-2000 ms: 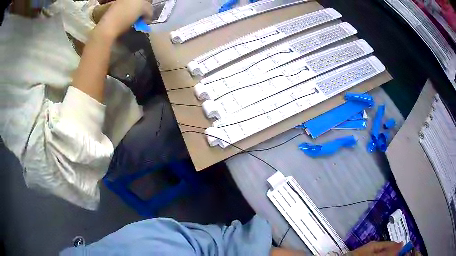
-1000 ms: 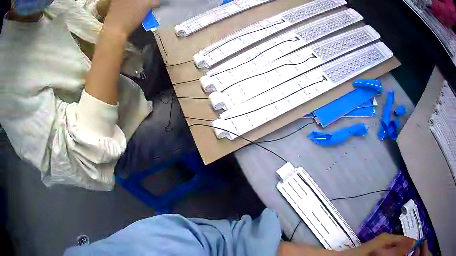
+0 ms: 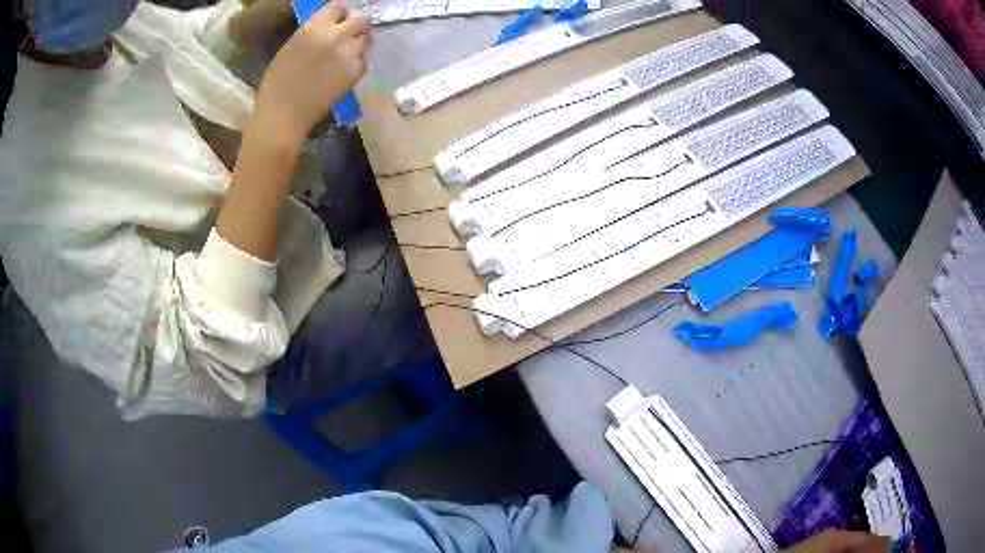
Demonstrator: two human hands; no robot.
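Note:
A long white lamp housing (image 3: 691,475) lies slanted at the bottom right, its lower end cut off by the frame. A black lead runs from its white end piece (image 3: 625,404). My left hand (image 3: 848,542) is mostly cut off by the bottom edge, right of the housing's lower end. A small blue piece (image 3: 900,544) shows at its fingertips; whether they grip it is unclear. A small white part (image 3: 886,497) with holes lies on the purple printed sheet (image 3: 837,475) just above the hand. My right hand is not in view.
Several white lamps (image 3: 605,246) lie side by side on brown cardboard (image 3: 459,351). Beside them lie a blue-covered board (image 3: 740,265) and blue film scraps (image 3: 737,327). Another person's hand (image 3: 315,70) holds blue film at the upper left. A blue stool (image 3: 346,459) stands below.
The whole view has shifted slightly. The other person's raised hand has moved down and right with the blue film. My left hand has sunk lower in the picture, with less of it showing.

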